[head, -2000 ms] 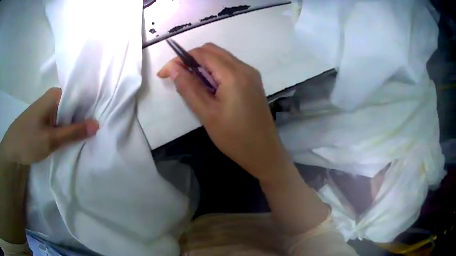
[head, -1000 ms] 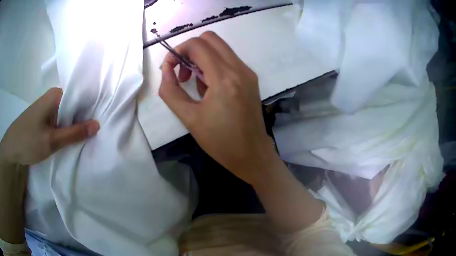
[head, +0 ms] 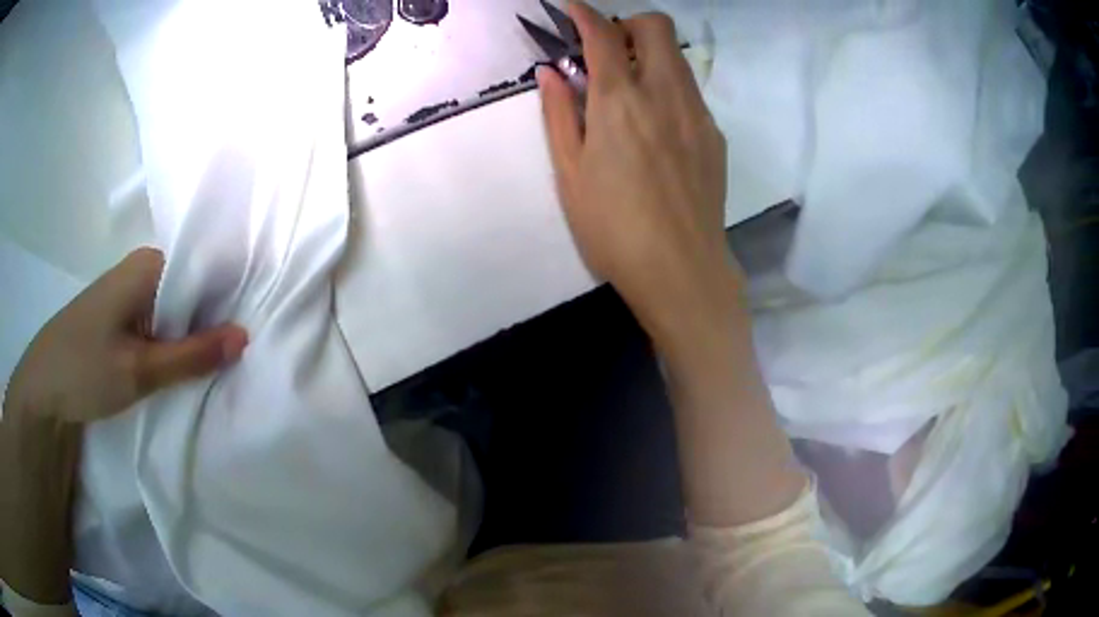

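Observation:
A white fabric piece (head: 259,398) lies over the machine bed (head: 470,229) at the left and hangs over its front edge. My left hand (head: 121,344) grips the fabric's left side, with the thumb on top and the other fingers hidden under the cloth. My right hand (head: 651,163) holds the thread snips (head: 566,54) over the bed, right of the fabric. The two dark blades are apart and point up and left. The handle is mostly hidden by my fingers. The upper part of the fabric is washed out by bright light.
Heaped white cloth (head: 916,325) fills the right side. A round dark metal piece (head: 365,22) and a small dark disc (head: 422,9) are at the top, beside the fabric. A dark worn seam (head: 452,106) crosses the bed. Yellow bars (head: 1018,599) show at the lower right.
My right hand has moved right and up with the snips, away from the fabric edge, and the blades now show spread. The round dark pieces have come further into view. My left hand still grips the fabric.

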